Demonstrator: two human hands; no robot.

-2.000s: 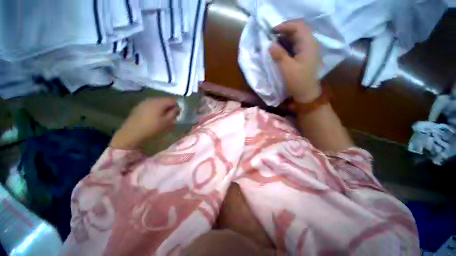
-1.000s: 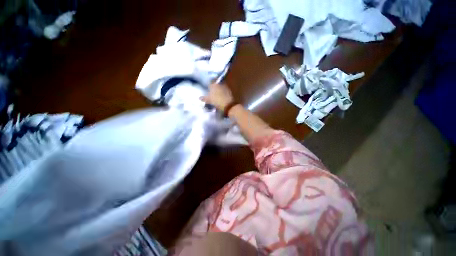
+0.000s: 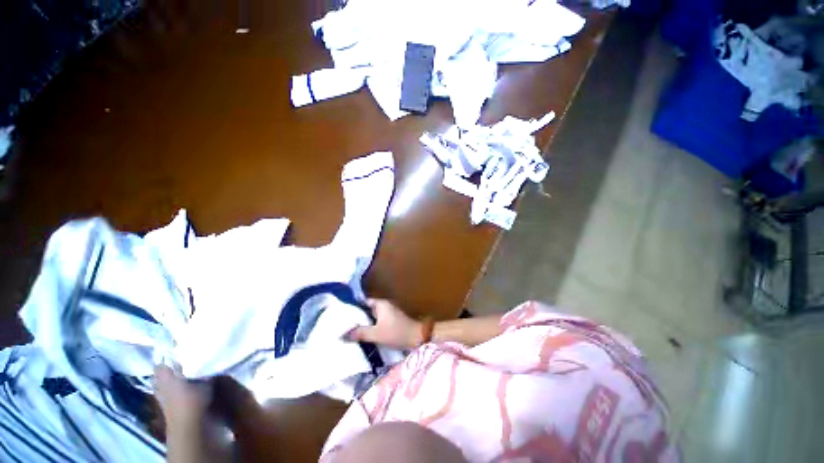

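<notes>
A white top (image 3: 244,271) with navy trim lies spread on the red-brown table in front of me. Its thick navy collar (image 3: 291,315) curves beside my right hand, and one sleeve (image 3: 368,194) with a thin navy line points away from me. My right hand (image 3: 390,327) grips the top at the collar; whether it also holds a tool cannot be seen. My left hand (image 3: 176,389), blurred near the bottom edge, is at the near left part of the white cloth, its fingertips on the fabric; its grip is unclear.
Striped stacked garments (image 3: 54,416) lie at the lower left. A white garment heap (image 3: 506,36) carries a dark flat rectangle (image 3: 416,78) at the far side. Narrow label strips (image 3: 492,167) lie near the right table edge. Blue bins (image 3: 714,118) stand on the floor at right.
The view has shifted toward the table's right side. The top, stretched and blurred before, now lies lower and flatter. My left hand has come into view; my right hand is still at the collar.
</notes>
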